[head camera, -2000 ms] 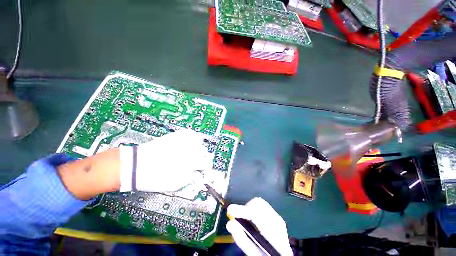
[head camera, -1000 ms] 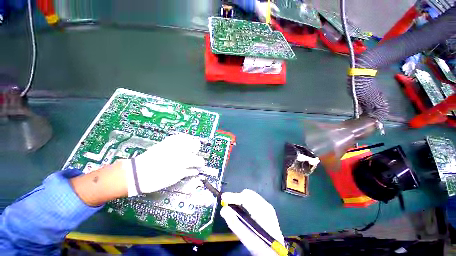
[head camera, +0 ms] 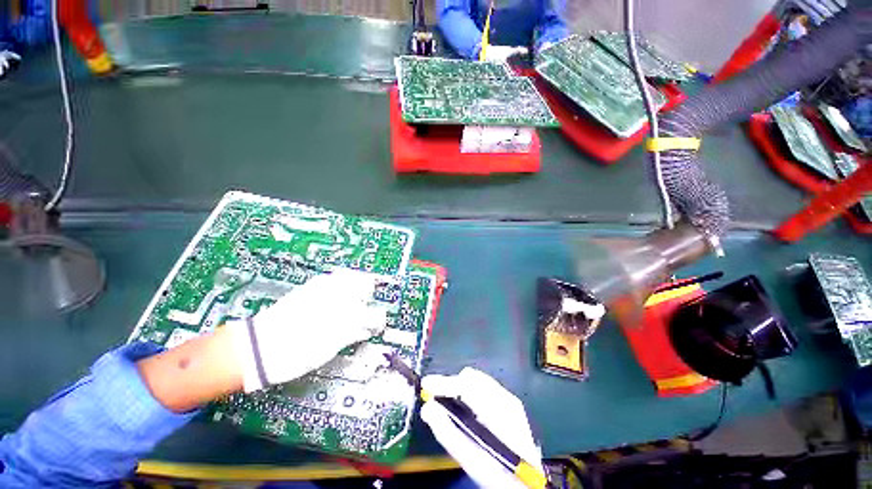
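A large green circuit board (head camera: 287, 236) with silvery areas lies before me, with a red carrier (head camera: 439, 287) showing under its right edge. My left hand (head camera: 320, 320), in a white glove, rests over the middle of the board. Its fingertips point right; whether they hold thin solder wire I cannot tell. My right hand (head camera: 483, 420), also gloved, holds a black-and-yellow soldering iron (head camera: 478, 432) like a pen. The iron's dark tip is at the board's right part, just below and right of my left fingertips.
An iron stand with a yellow sponge (head camera: 564, 350) is right of the board. Beyond are a clear extraction hood (head camera: 641, 269), a black fan (head camera: 731, 329) and a ribbed hose (head camera: 693, 181). Boards on red carriers (head camera: 464, 153) stand at the back, near another person's blue sleeves (head camera: 462, 27).
The view has shifted, showing more of the line's far side. A person's arms now show at the back. My hands and the iron stay at nearly the same place on the board.
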